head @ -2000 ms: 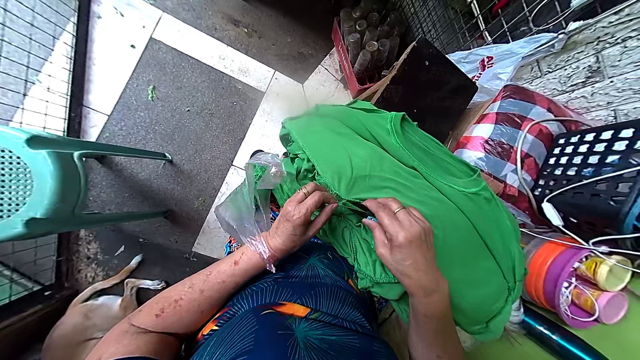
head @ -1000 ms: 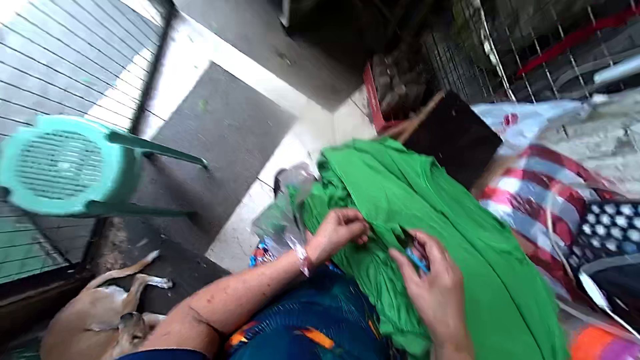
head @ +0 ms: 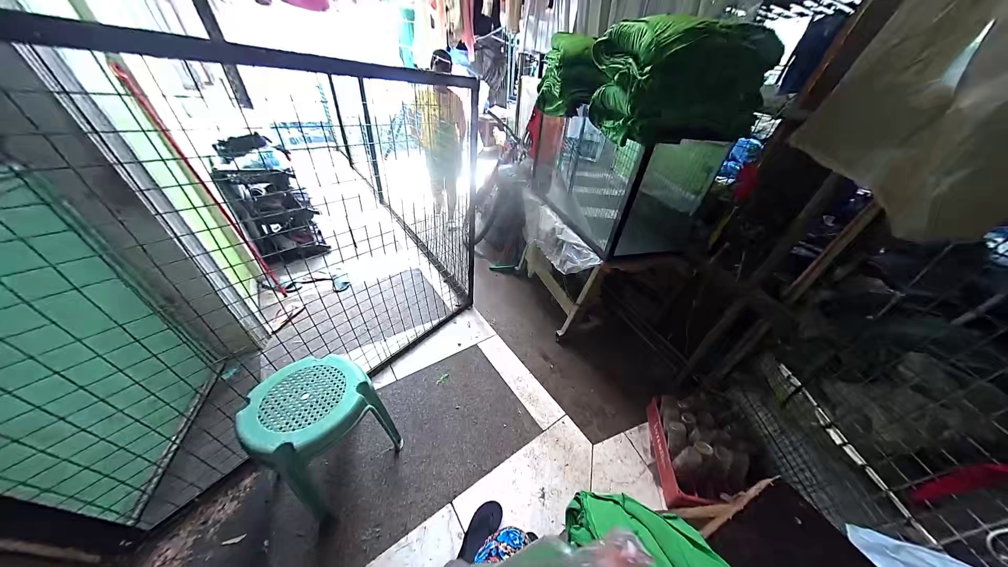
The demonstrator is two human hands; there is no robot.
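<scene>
The green cloth shows at the bottom edge, bunched and only partly in view. Beside its left side is a clear plastic bag. A blurred, skin-toned patch at the bag's right end looks like part of my left hand; its fingers and what it holds cannot be made out. My right hand is out of view. A dark shoe and some blue patterned fabric appear left of the bag.
A green plastic stool stands by the wire-mesh gate. Green cloth bundles lie on a glass case. A red crate holds several glass containers. Beyond the mesh stands a person.
The view has swung up towards the gate, and most of the green cloth and my right hand have left it. Earlier, both hands were at the cloth, with a small blue-handled tool in the right.
</scene>
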